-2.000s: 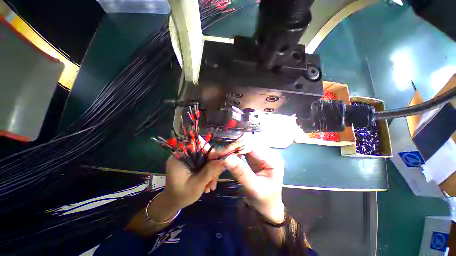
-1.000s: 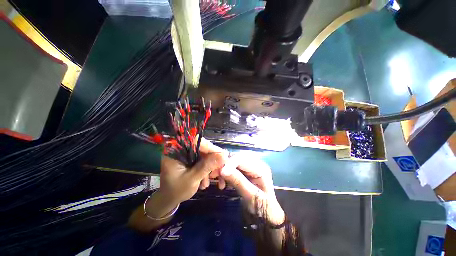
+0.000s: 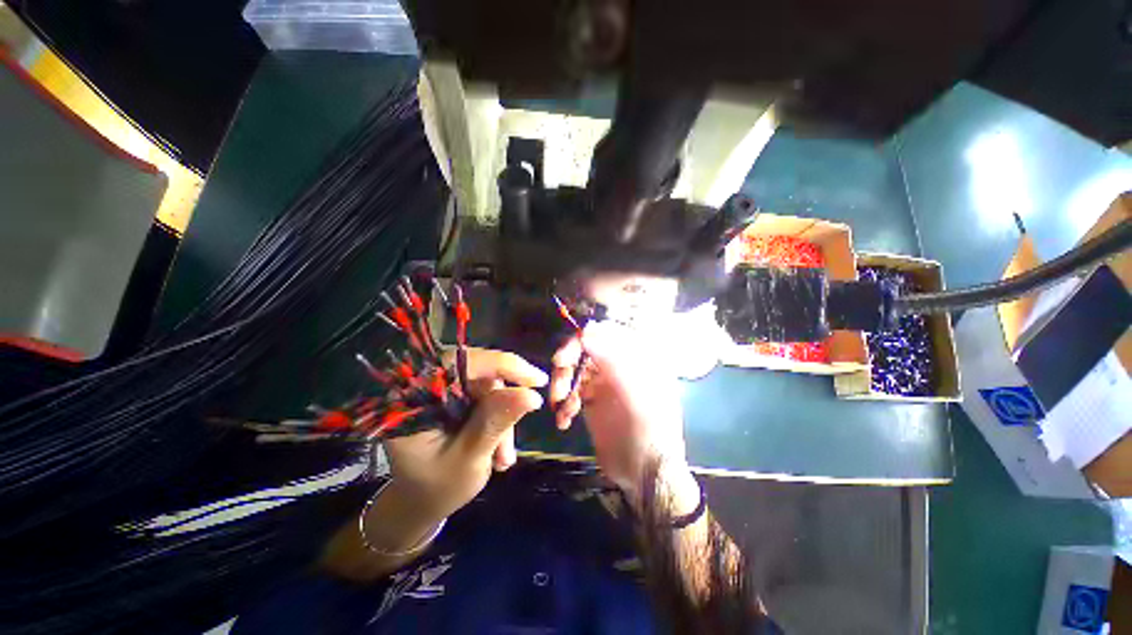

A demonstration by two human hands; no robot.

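Observation:
My left hand (image 3: 449,434) grips a bunch of thin black cables, whose red terminals (image 3: 404,372) with silvery tips fan out up and to the left. My right hand (image 3: 608,397) is just to its right, in front of the crimping machine (image 3: 596,236). It holds one black cable with a red terminal (image 3: 569,313) pointing up beside the machine's front. Glare washes out the jaws and part of my right hand's fingers.
The red terminal box (image 3: 840,254) and dark terminal box (image 3: 950,347) stand right of the machine, behind the black ribbed lamp neck (image 3: 782,305). Many black cables (image 3: 310,223) run down the left. Cartons (image 3: 1012,416) lie at the right. A clear plastic tray (image 3: 333,25) is at the upper left.
My hands were together and are now apart, the right one nearer the machine with a red-tipped cable. The bunch now fans further left. The machine's dark upper part covers more of the view's top.

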